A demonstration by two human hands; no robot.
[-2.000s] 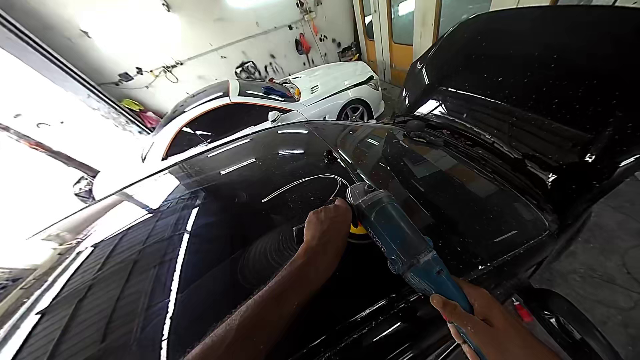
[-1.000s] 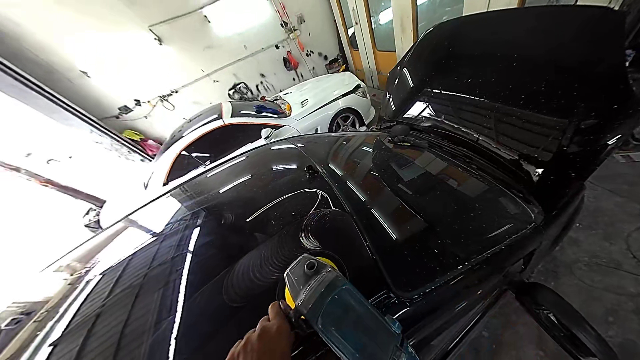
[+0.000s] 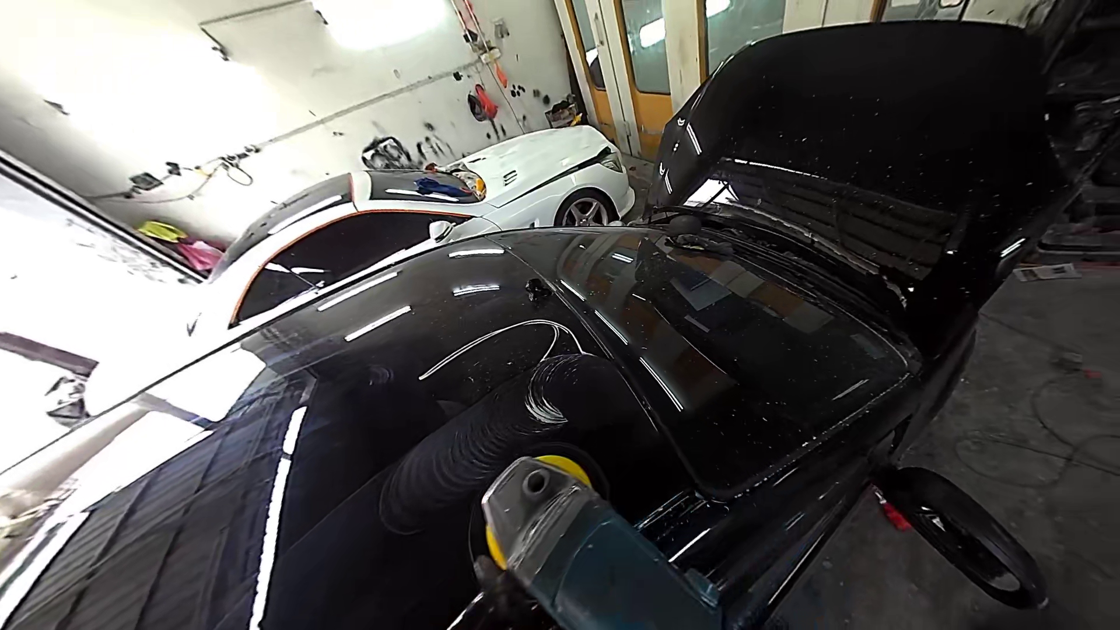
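A teal rotary polisher with a grey metal head and a yellow-edged pad lies over the black car's roof, near the side edge. At the left of its head, my left hand shows as a dark, blurred shape, closed on the side grip and partly cut off by the lower frame edge. My right hand is out of view, as is the rear of the tool. Curved swirl marks and a broad hazy band cross the glossy roof ahead of the pad. A thin pale looped line lies beyond them.
The windshield adjoins the roof, with the raised hood beyond. A side mirror juts out at the lower right. A white car stands past the far side, near a stained wall. A cable lies on the floor.
The polisher has moved from the middle of the roof toward the near side, and my left hand with it. My right hand, on the tool's rear two seconds ago, has left the view.
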